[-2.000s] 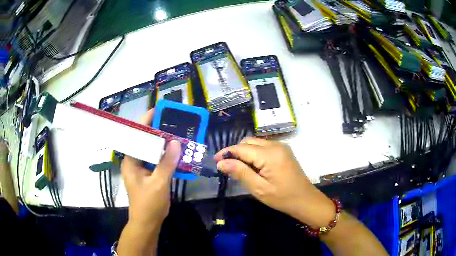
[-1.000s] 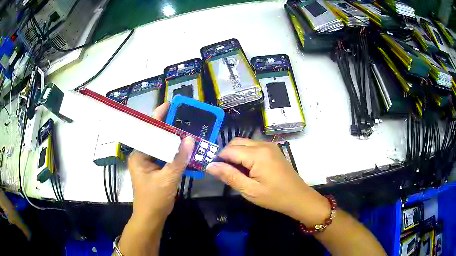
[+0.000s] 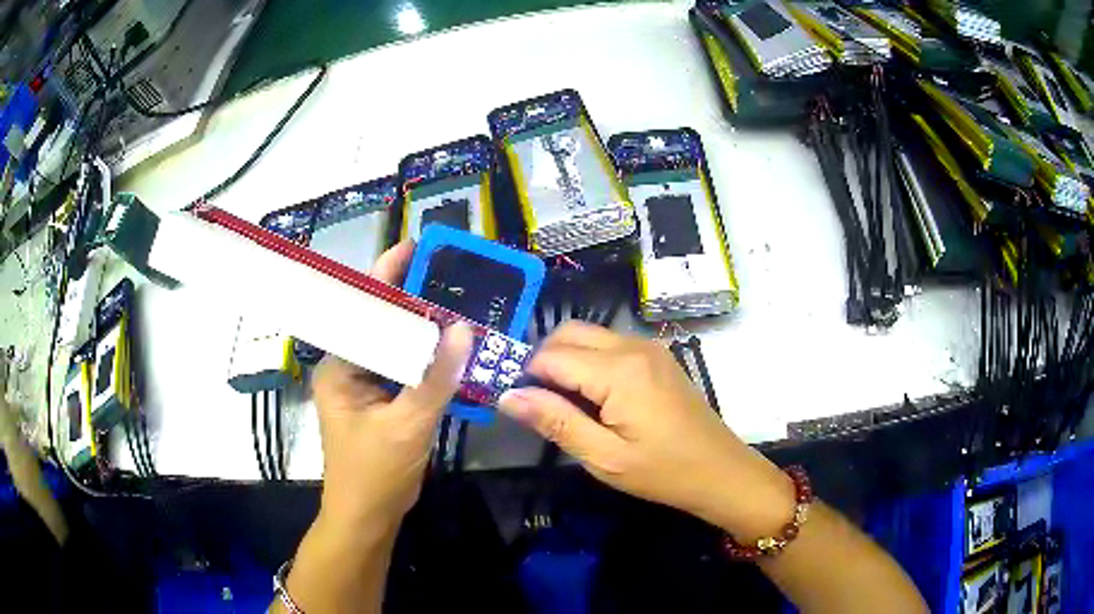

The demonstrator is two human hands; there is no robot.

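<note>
My left hand point(image 3: 390, 414) holds the tester: a long white block point(image 3: 300, 300) beside a red circuit board point(image 3: 288, 250), with a bright blue housing point(image 3: 532, 278) with a dark centre behind it. The thumb presses near the board's contact end. My right hand point(image 3: 600, 402) pinches something at that end; a cable plug is likely, but the fingers hide it. Open power banks point(image 3: 561, 178) showing silver cells lie behind the hands, one more point(image 3: 678, 228) to their right. Black cables point(image 3: 576, 302) hang from them towards the table edge.
A large pile of open power banks point(image 3: 960, 132) with bunched black cables point(image 3: 858, 216) lies at the right. More units point(image 3: 110, 360) stand at the left edge, near another person's arm point(image 3: 30, 474). A blue crate point(image 3: 954, 540) with units is at lower right. A black cord point(image 3: 266, 142) crosses the back left.
The dark plug seen at the board's end two seconds ago is now hidden by my right fingers, which are closer to the board. Another unit shows at the left edge beside the other person.
</note>
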